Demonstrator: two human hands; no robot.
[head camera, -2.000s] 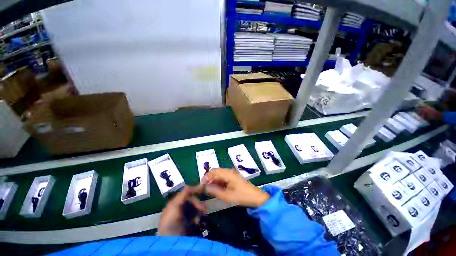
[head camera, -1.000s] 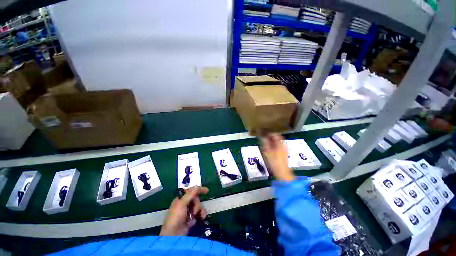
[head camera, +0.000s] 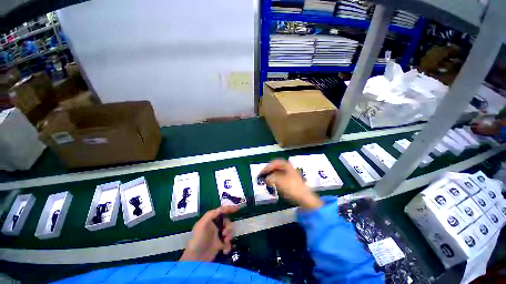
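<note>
Open white box trays (head camera: 185, 213) stand in a row on the green conveyor belt, several with a black cable bundle (head camera: 135, 205) inside. My left hand (head camera: 208, 236) is low in the centre, in front of the belt, with a dark cable in its curled fingers. My right hand (head camera: 291, 186) is over the belt, its fingertips at a white box (head camera: 257, 198). Something dark shows at those fingertips; I cannot tell whether it is held or lies in the box. A black cable pile (head camera: 277, 255) lies below my hands.
A shiny bag of cables (head camera: 385, 252) lies right of my right sleeve. A printed white box stack (head camera: 458, 211) is at far right. Brown cartons (head camera: 108, 136) (head camera: 302, 113) stand beyond the belt. A slanted grey post (head camera: 438, 105) crosses the right. Another person's hand (head camera: 485, 127) shows at far right.
The boxes on the belt have shifted left. My right hand first moved from beside my left hand out over the belt, then left and nearer. My left hand stays low, with a dark cable.
</note>
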